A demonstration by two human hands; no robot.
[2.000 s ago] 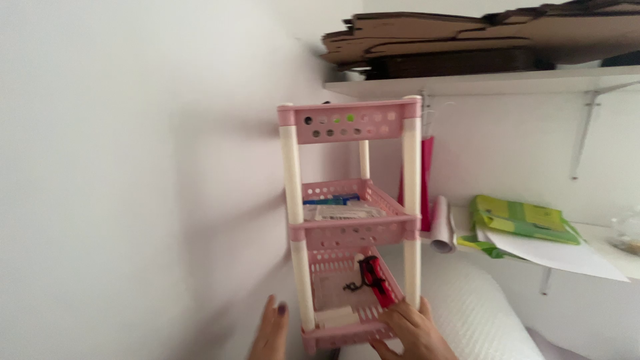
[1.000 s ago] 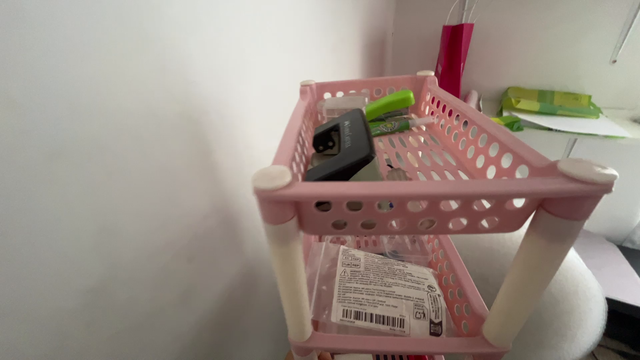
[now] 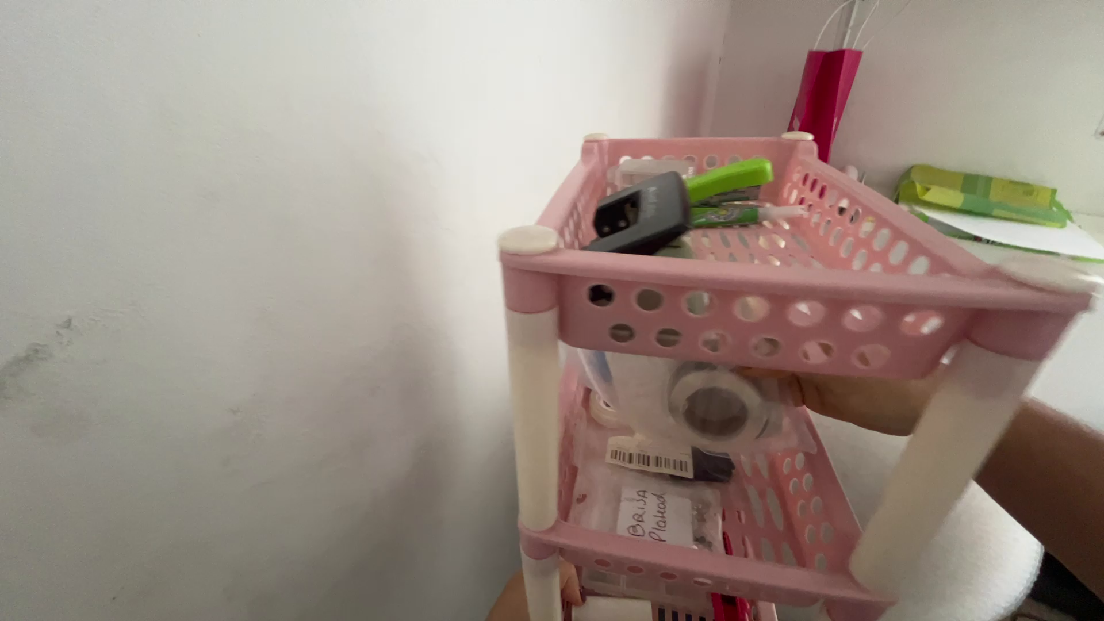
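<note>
A pink plastic storage rack [image 3: 768, 293] with white posts stands before me. Between its top and middle baskets, my right hand [image 3: 862, 401] reaches in from the right and holds a clear plastic bag with round rolls [image 3: 716, 405] in it. The fingers are partly hidden by the top basket. My left hand [image 3: 535, 595] is low at the left front post, largely out of frame; its grip is unclear. In the top basket lie a dark hole punch [image 3: 642, 216] and a bright green-handled tool [image 3: 729, 178]. The middle basket has clear bags, one with a handwritten label [image 3: 655, 517].
A white wall [image 3: 259, 259] runs close along the rack's left side. Behind the rack hangs a magenta paper bag [image 3: 825, 99]. At the right, a green and yellow package [image 3: 983, 197] and white paper lie on a shelf. A pale rounded surface [image 3: 975, 535] is below it.
My right hand, unseen one second ago, is now inside the rack with a clear bag. The printed-label packet at the middle basket's front no longer shows there. The view has come much closer since two seconds ago.
</note>
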